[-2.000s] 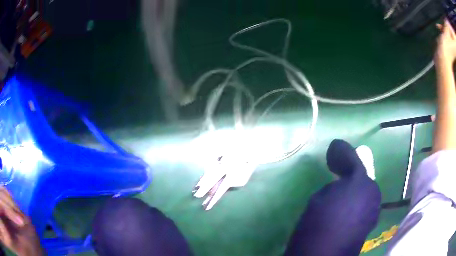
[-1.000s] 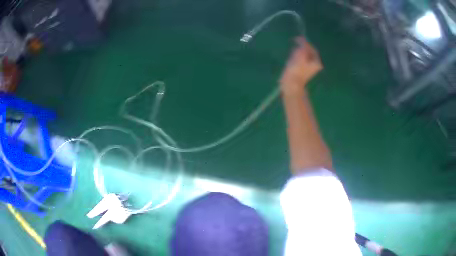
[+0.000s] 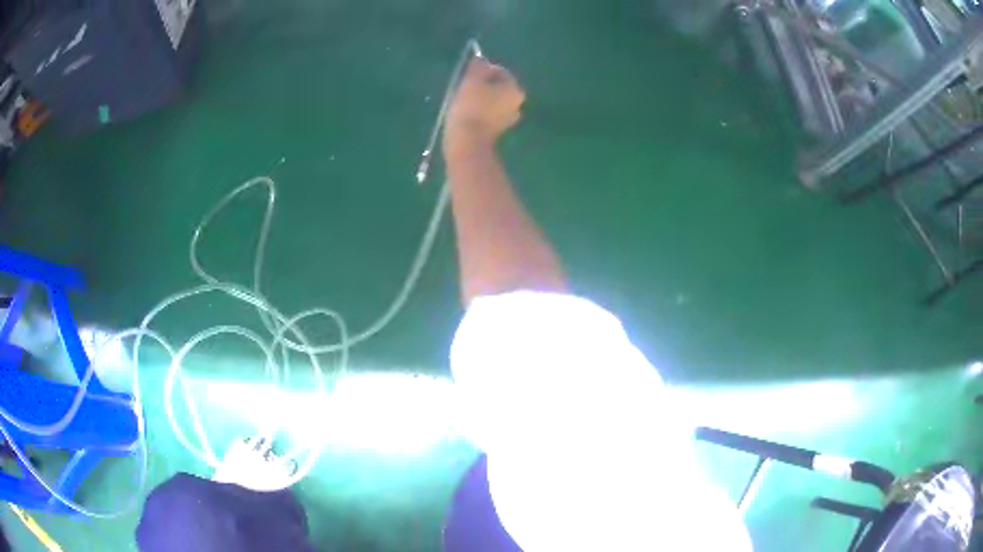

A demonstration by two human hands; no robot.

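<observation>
My right hand point(image 3: 485, 99) is closed around the clear-white tubing near its free end, out in front of me above the green floor. A short length with a small metal-like tip hangs down left of the hand. The rest of the tubing point(image 3: 404, 297) runs back in loose loops on the floor at the left. A small white block point(image 3: 257, 464) lies by the loops, partly hidden behind my knee. My left hand is not in view.
A blue plastic stool point(image 3: 75, 404) stands at the left edge, with tubing across it. A grey bin point(image 3: 92, 59) is at the upper left. A metal frame point(image 3: 884, 119) stands at the upper right. Black and white bars point(image 3: 792, 451) and a shiny rounded object are at the lower right.
My right hand has taken hold of the tubing and carried its end leftward in the view. The view has shifted, so the stool and loops sit further left. My left hand has left the picture.
</observation>
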